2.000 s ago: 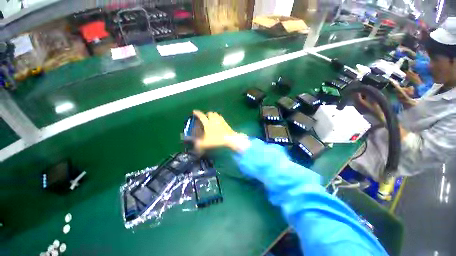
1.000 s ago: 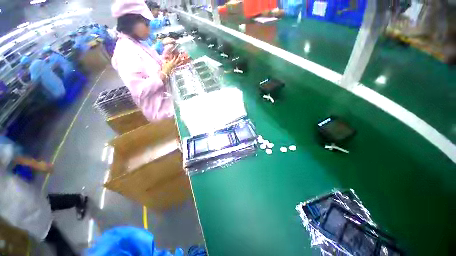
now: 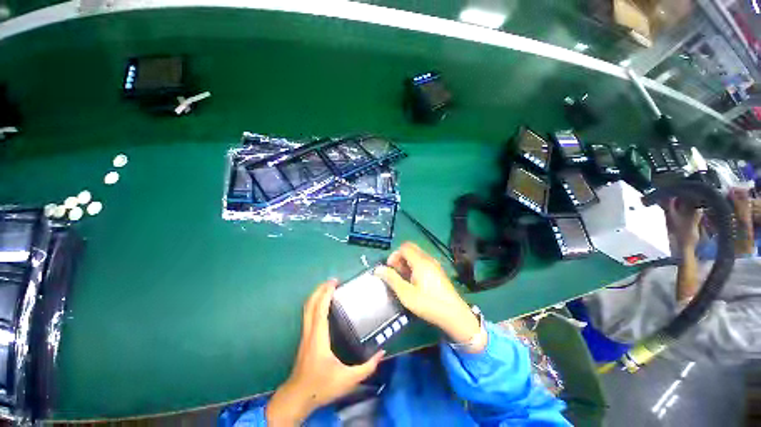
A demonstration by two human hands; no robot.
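A black display unit with a pale grey screen and white button marks along its lower right edge is held between both hands near the bench's front edge. My left hand holds its left side and lower corner. My right hand is at its top right, with the thumb at the screen's upper edge. A loose black bezel lies just above the unit. Bezel packs in clear sleeves lie behind it. Tweezers lie to the right of the loose bezel.
Several display units stand at the right by a white box. A black strap loop lies nearer. White round pieces and more bezel packs lie at left. A black hose curves at right, near another person.
The view has swung from the bench's left side back to the front. Both hands now show, holding a display unit; one second ago neither was clearly visible.
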